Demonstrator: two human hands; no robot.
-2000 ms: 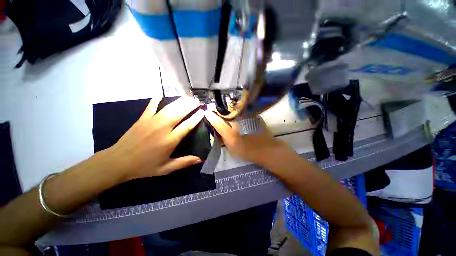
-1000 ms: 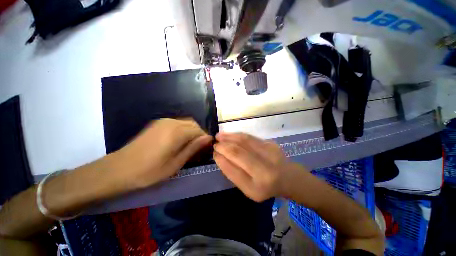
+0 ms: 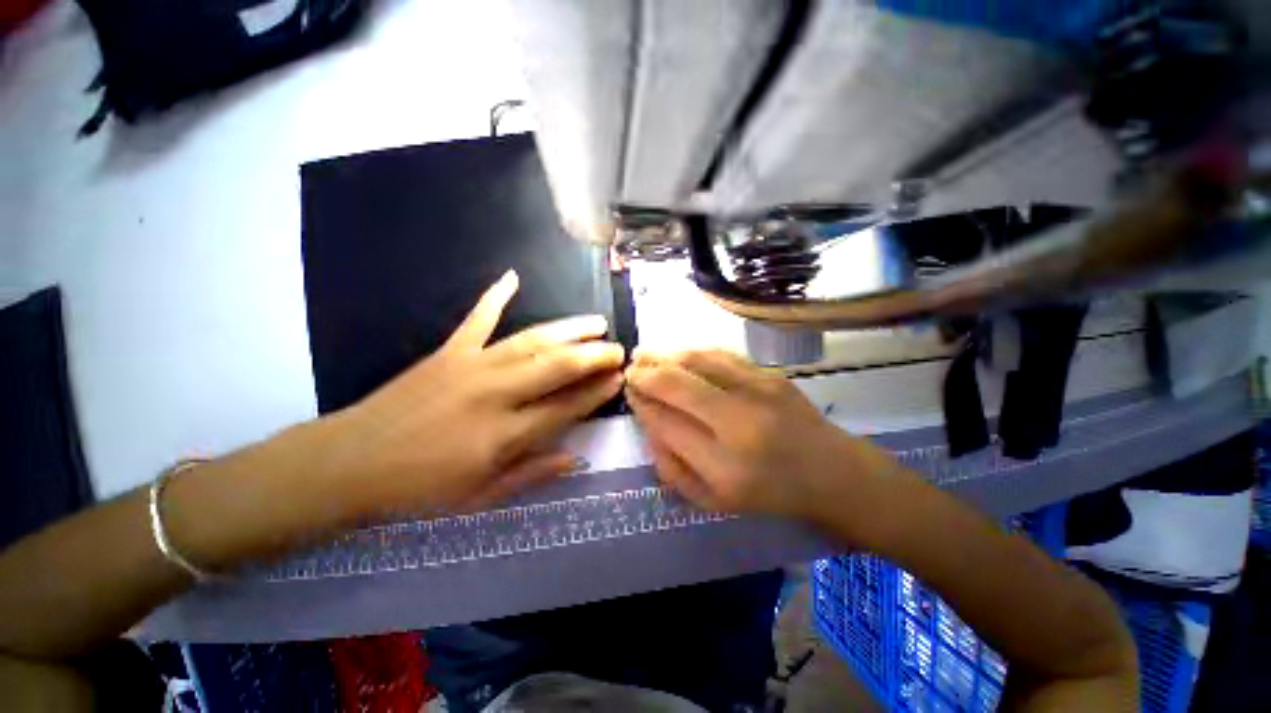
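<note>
The black panel (image 3: 418, 265) lies flat left of the presser foot (image 3: 620, 258), its right edge by the foot. A narrow dark strip (image 3: 622, 309) runs along that edge. My left hand (image 3: 523, 397) rests on the panel's lower part, fingers spread, fingertips at the right edge. My right hand (image 3: 725, 425) pinches the strip at the edge's lower end, fingertips meeting those of my left hand. The needle is too blurred to make out.
The machine head (image 3: 809, 126) hangs over the upper right. Black strips (image 3: 1038, 383) lie right on the bed. A black bundle (image 3: 209, 56) is upper left, dark panels (image 3: 39, 404) far left. The ruler-marked table edge (image 3: 460, 585) runs in front, blue baskets (image 3: 906, 627) below.
Since a second ago, the panel has moved up, away from me, past the foot. My left hand has spread over the panel; my right hand stays at the edge. The machine head looks larger in view.
</note>
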